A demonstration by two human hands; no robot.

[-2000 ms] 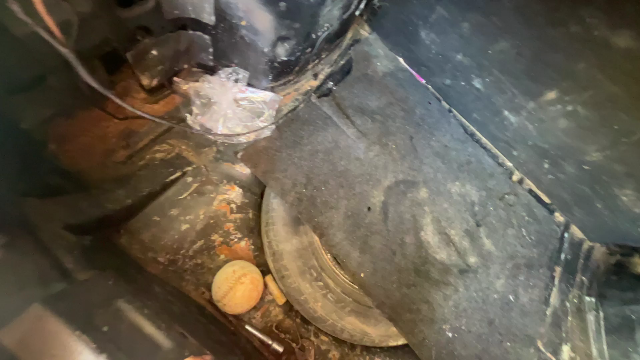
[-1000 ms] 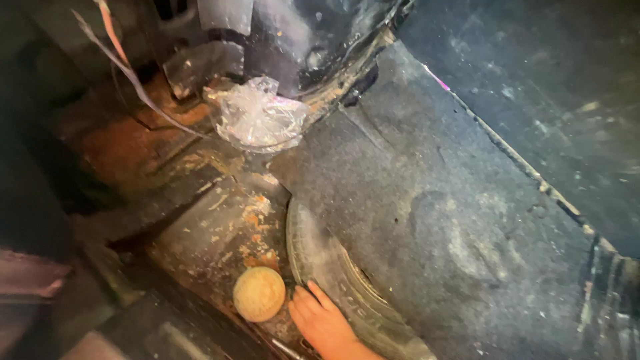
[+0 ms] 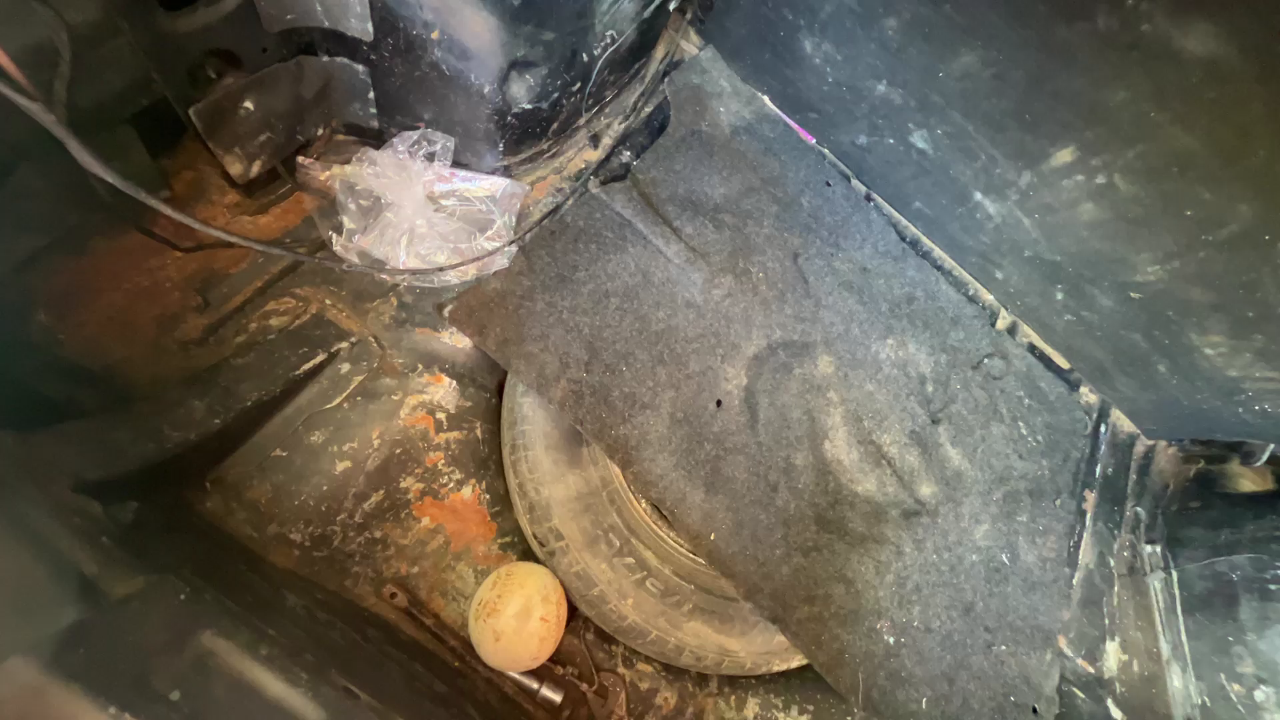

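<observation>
Neither of my hands shows clearly in the head view. A tire (image 3: 600, 560) lies flat, partly covered by a grey carpet-like mat (image 3: 800, 400). A worn, yellowish round object (image 3: 517, 616) rests against the tire's lower left side. Just below it the end of a shiny metal tube or socket (image 3: 538, 688) sticks out. A clear crumpled plastic bag (image 3: 425, 210) sits at the upper left, by the mat's corner, with a dark cable (image 3: 230, 236) crossing its lower edge.
Rusty, flaking sheet metal (image 3: 350, 440) forms the floor left of the tire. A raised metal edge (image 3: 1000, 310) borders the mat on the right, beside a dark painted panel (image 3: 1080, 170). Dark metal brackets (image 3: 285, 110) stand at the upper left.
A hand that was at the tire beside the round object one second ago is out of view. The small yellowish piece seen beside the round object two seconds ago no longer shows.
</observation>
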